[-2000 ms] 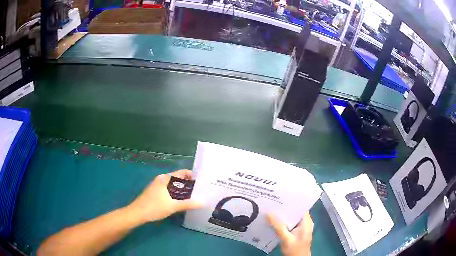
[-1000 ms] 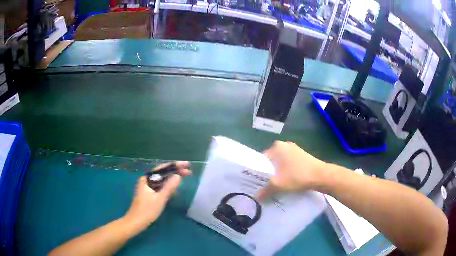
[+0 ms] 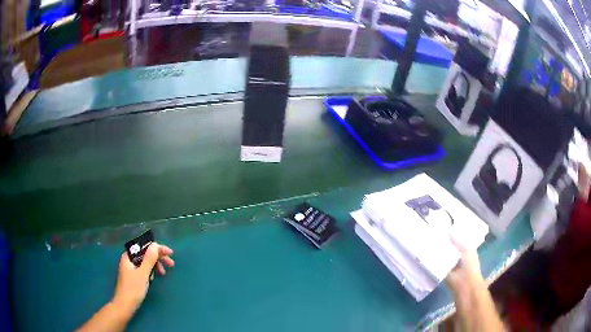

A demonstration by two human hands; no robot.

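Observation:
My left hand [image 3: 139, 275] is at the lower left, shut on a small black card [image 3: 140, 247] with white print and a round mark. A short pile of black cards [image 3: 312, 224] lies on the green bench, left of the leaflets. A thick stack of white leaflets [image 3: 415, 220] with a headphone drawing lies at centre right. My right hand [image 3: 468, 272] is at its near right edge, thumb on top and the other fingers mostly hidden, and it grips the leaflets there. I cannot tell how many it holds.
A black and white box [image 3: 264, 107] stands on the green bench [image 3: 129, 168]. A blue tray [image 3: 389, 159] holds black headphones [image 3: 395, 123]. Two boxes with headphone pictures [image 3: 498, 175] stand at the right. A dark red shape, blurred, is at the right edge.
The large white headphone-picture item is gone from in front of me. My right hand has moved to the leaflet stack. The black card pile now shows. The view has turned right.

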